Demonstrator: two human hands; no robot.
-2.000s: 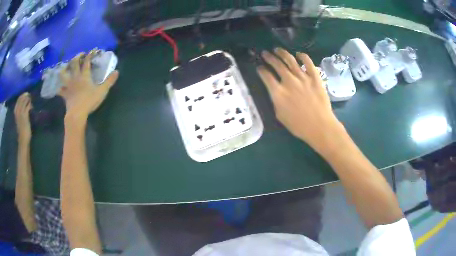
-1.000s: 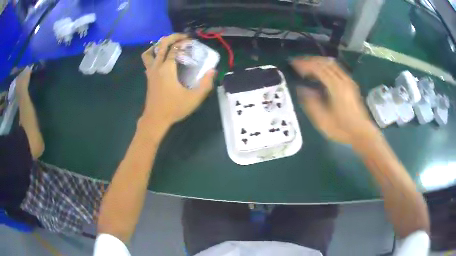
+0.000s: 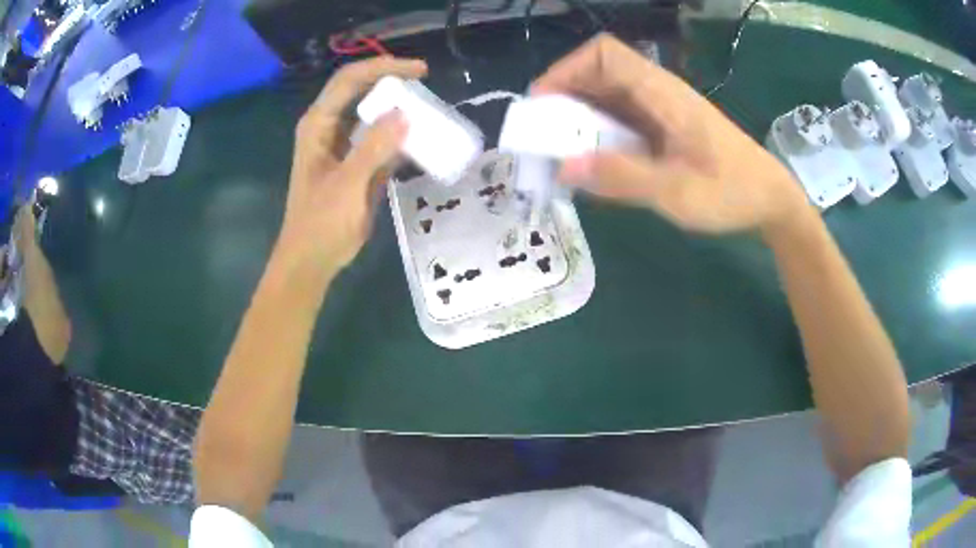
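The white test socket board (image 3: 487, 257) lies on the green bench with several dark sockets showing; its top end is hidden by the hands. My left hand (image 3: 348, 161) holds a white socket adapter (image 3: 423, 128) above the board's upper left. My right hand (image 3: 664, 145) holds another white adapter (image 3: 551, 128), blurred, above the board's upper right. Both adapters are raised and apart from each other. Their pins are hidden or too blurred to tell.
Several white adapters (image 3: 819, 155) lie pins up at the right. Two adapters (image 3: 155, 145) lie at the left beside the blue surface (image 3: 219, 54). A red wire (image 3: 361, 45) and black cables lie behind the board. A neighbour's arm (image 3: 43, 289) is at the far left.
My left hand has lifted an adapter and brought it right, over the board. My right hand, empty-looking at the cables before, now holds an adapter over the board. The camera view has shifted.
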